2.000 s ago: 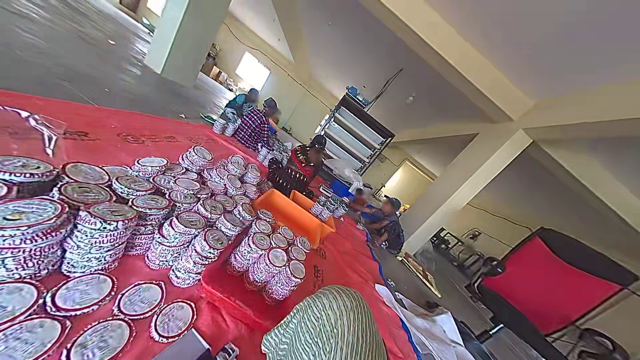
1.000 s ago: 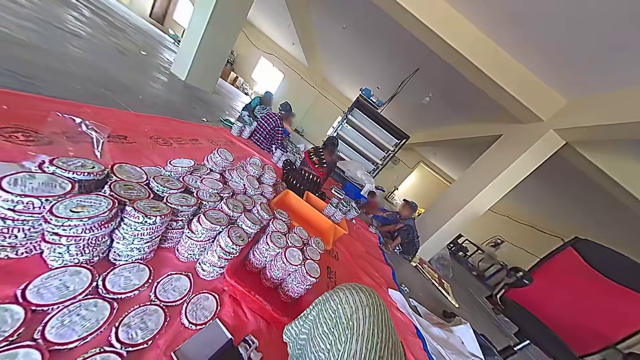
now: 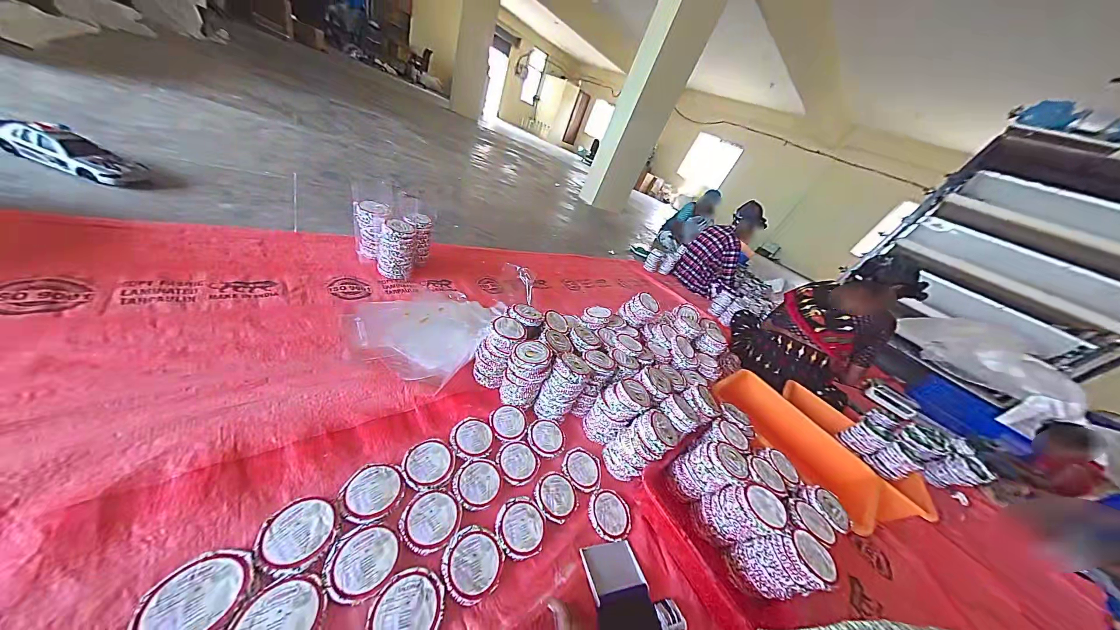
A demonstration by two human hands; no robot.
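Observation:
Neither my left hand nor my right hand can be made out; a small blurred shape at the bottom edge is too cut off to name. Round discs with printed faces and dark red rims (image 3: 430, 521) lie flat in rows on a red tarpaulin (image 3: 219, 394). Behind them stand many stacks of similar discs (image 3: 560, 385). A red tray (image 3: 691, 560) holds more stacks, leaning together. Near its left side is a small box-like object with a pale top (image 3: 612, 569). Clear plastic bags (image 3: 420, 337) lie left of the stacks. Farther back stand stacks in clear sleeves (image 3: 397, 249).
Orange trays (image 3: 787, 446) adjoin the red tray. A seated person (image 3: 814, 324) works beyond them, others (image 3: 713, 254) farther back and one at the right edge. A toy car (image 3: 70, 153) is on the floor at left. A pillar (image 3: 652, 105) and a shelving-like rack (image 3: 989, 254) stand behind.
The view has swung left, bringing in the toy car and the sleeved stacks. The striped fabric seen low in the earlier frames now barely shows at the bottom edge.

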